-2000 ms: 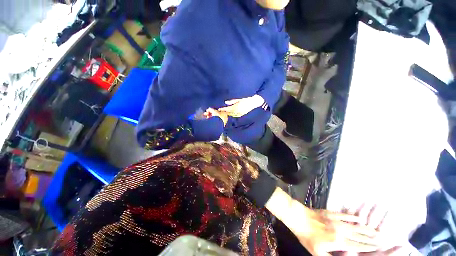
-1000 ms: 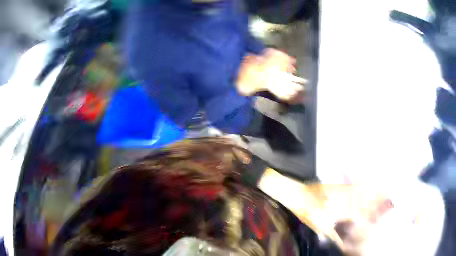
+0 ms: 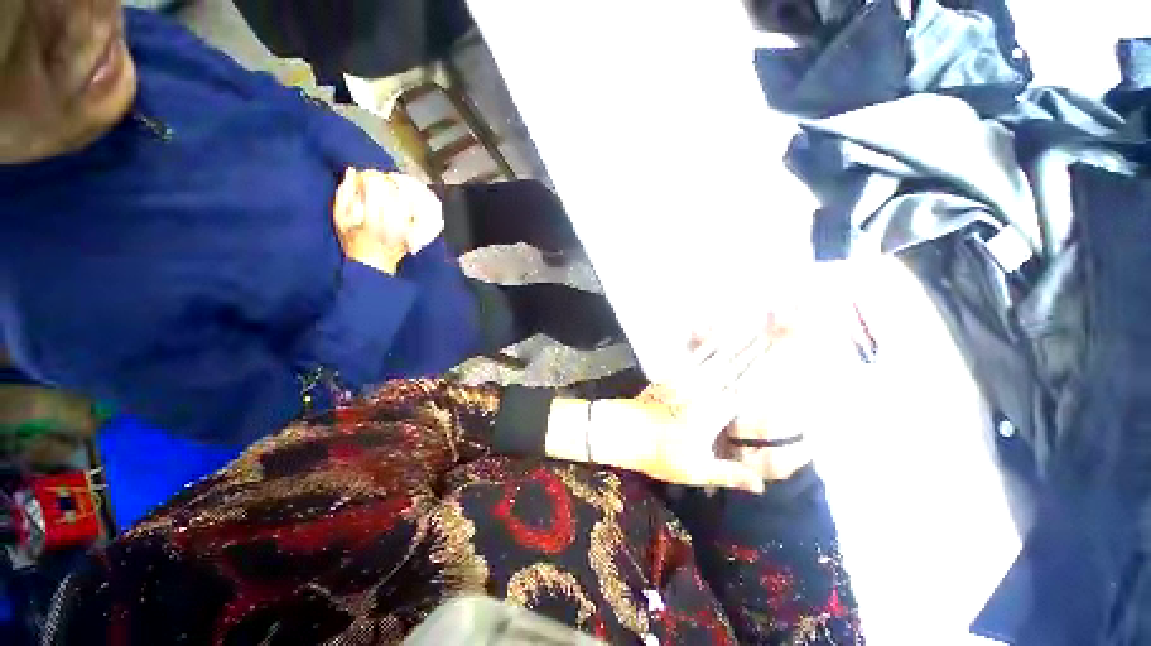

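My left hand (image 3: 707, 442) reaches from a black cuff over the near edge of the white table (image 3: 631, 164). Its fingers are washed out by glare. A thin dark line shows by the fingers; I cannot tell if it is a gap or a held thing. My right hand cannot be made out. A small reddish mark (image 3: 865, 331) shows in the glare beyond my left hand; I cannot tell what it is. Dark denim jackets (image 3: 1086, 341) lie on the right side of the table, with paler grey cloth (image 3: 947, 164) and small silver buttons among them.
A person in a blue top (image 3: 189, 252) is close at the left, hands (image 3: 385, 215) held together in front. A wooden stool (image 3: 454, 133) stands behind, beside the table. A red crate (image 3: 63, 511) and a blue crate (image 3: 158, 467) are at lower left.
The view has swung toward the table, so more jackets show at right. My left hand now appears higher and further left in the picture. The other person's hands have risen from the lap.
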